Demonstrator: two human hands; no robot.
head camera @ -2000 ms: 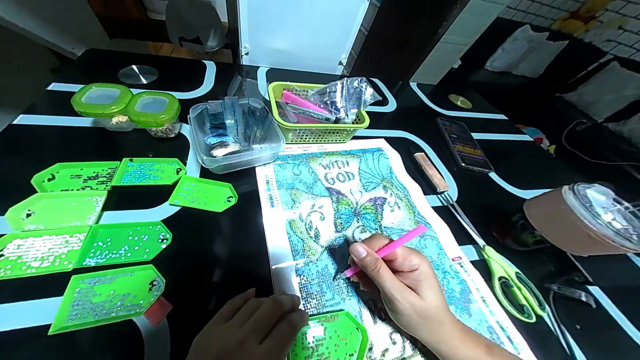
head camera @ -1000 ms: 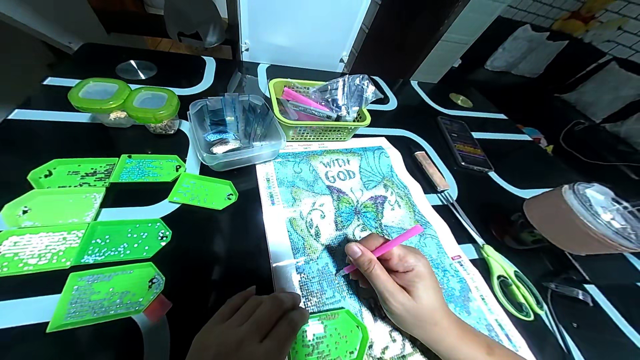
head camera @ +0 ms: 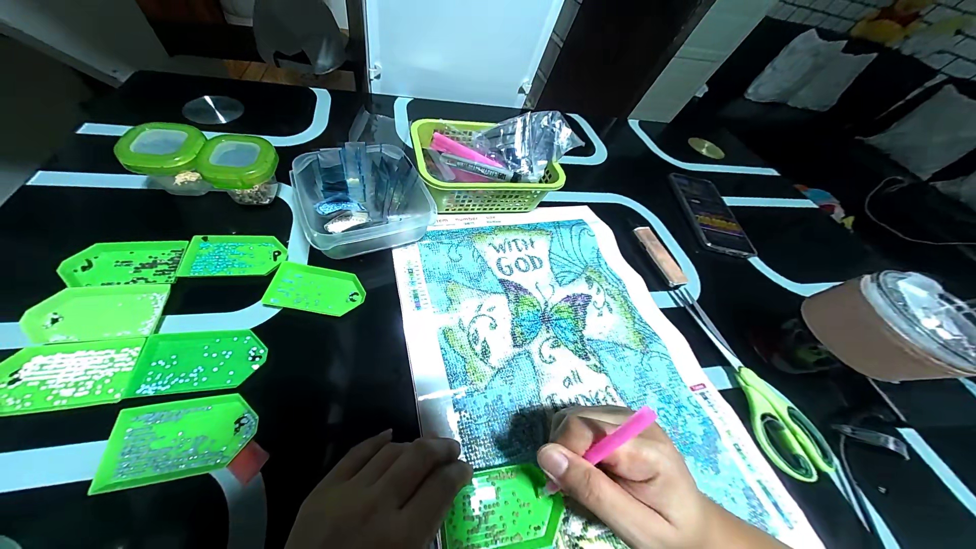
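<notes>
In the head view, my right hand holds a pink diamond-painting pen, its tip down at the right edge of a green bead tray. My left hand rests beside that tray's left side, fingers together; whether it touches the tray is unclear. The tray holds small drills and lies over the lower part of a diamond-painting canvas with a butterfly and lettering. More green trays with drills, such as a tray of white drills and a tray of bluish drills, lie at the left.
Two green-lidded containers, a clear plastic box and a green basket with pens stand at the back. On the right are a phone, scissors, a wooden-handled tool, a lidded cup and a cable.
My right hand and the pink pen have moved down from the canvas to the green tray between my hands. My left hand has stayed nearly still.
</notes>
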